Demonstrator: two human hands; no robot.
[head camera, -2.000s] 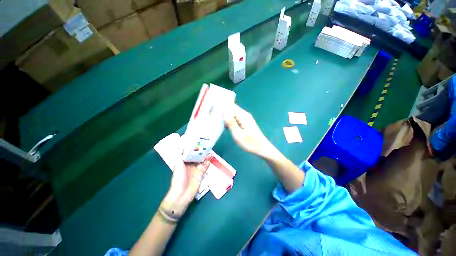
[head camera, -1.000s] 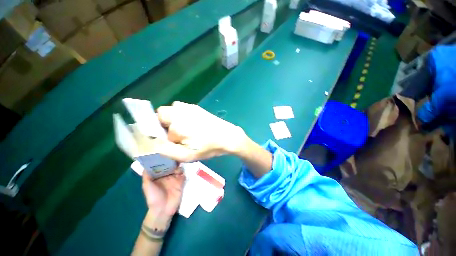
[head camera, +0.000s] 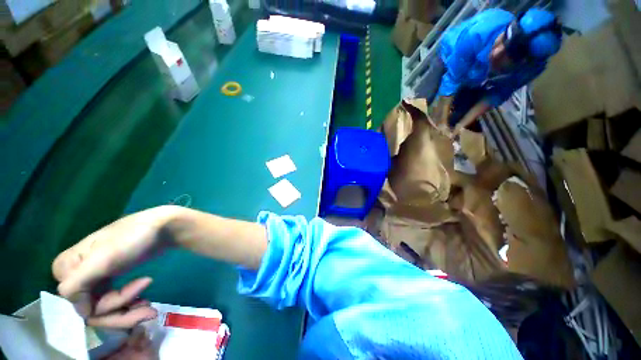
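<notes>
An opened white carton (head camera: 53, 330) with raised flaps is at the bottom left, cut off by the picture's edge. My right hand (head camera: 112, 278) is over its right side, fingers partly spread and blurred; whether it grips a flap is unclear. My left hand (head camera: 133, 346) is low beside the carton, holding it, mostly hidden and cut off by the bottom edge. Flat white cartons with a red panel (head camera: 190, 330) lie on the green bench just right of the hands. Two small white leaflets (head camera: 282, 178) lie near the bench's right edge.
Opened cartons (head camera: 172, 65) stand along the belt. A yellow ring (head camera: 231, 88) and a white carton stack (head camera: 288, 37) are farther up the bench. A blue stool (head camera: 360, 158) is beside it. A person in blue (head camera: 485, 56) bends over brown paper (head camera: 429, 169) at right.
The view has swung right, bringing the bending person into sight. The hands and held carton now show at the bottom left. The carton, upright with its printed side showing at first, now shows its open flaps.
</notes>
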